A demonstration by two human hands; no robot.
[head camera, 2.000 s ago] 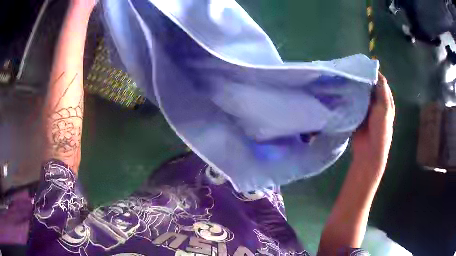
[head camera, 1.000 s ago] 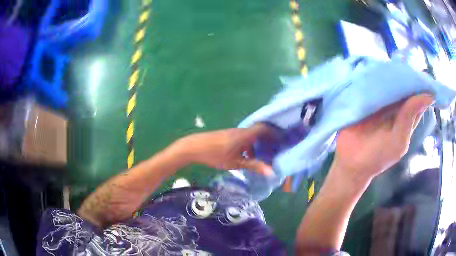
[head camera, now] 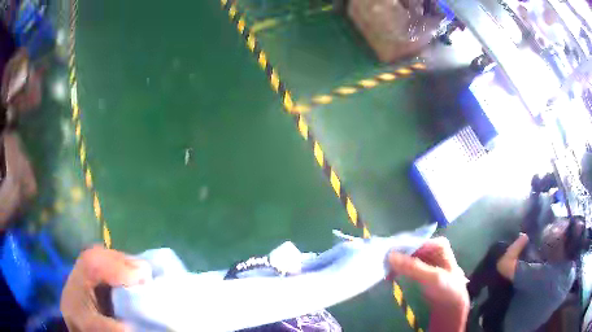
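A light-blue garment (head camera: 259,295) is stretched sideways across the bottom of the view, with a dark band with white marks and a small white piece on its upper edge. My left hand (head camera: 97,288) grips its left end at the lower left. My right hand (head camera: 431,275) pinches its right end between thumb and fingers. Part of the garment runs out of the bottom edge.
Yellow-black tape (head camera: 318,154) runs over the green floor (head camera: 169,130). White-topped blue boxes (head camera: 448,172) stand at the right. A person (head camera: 539,285) is at the lower right. A brown carton (head camera: 389,29) is at the top, blue plastic (head camera: 32,275) at the left.
The garment was held up wide, then bunched at the right; now it is low and stretched between both hands. My left hand moved to the lower left. The view has turned, showing another person.
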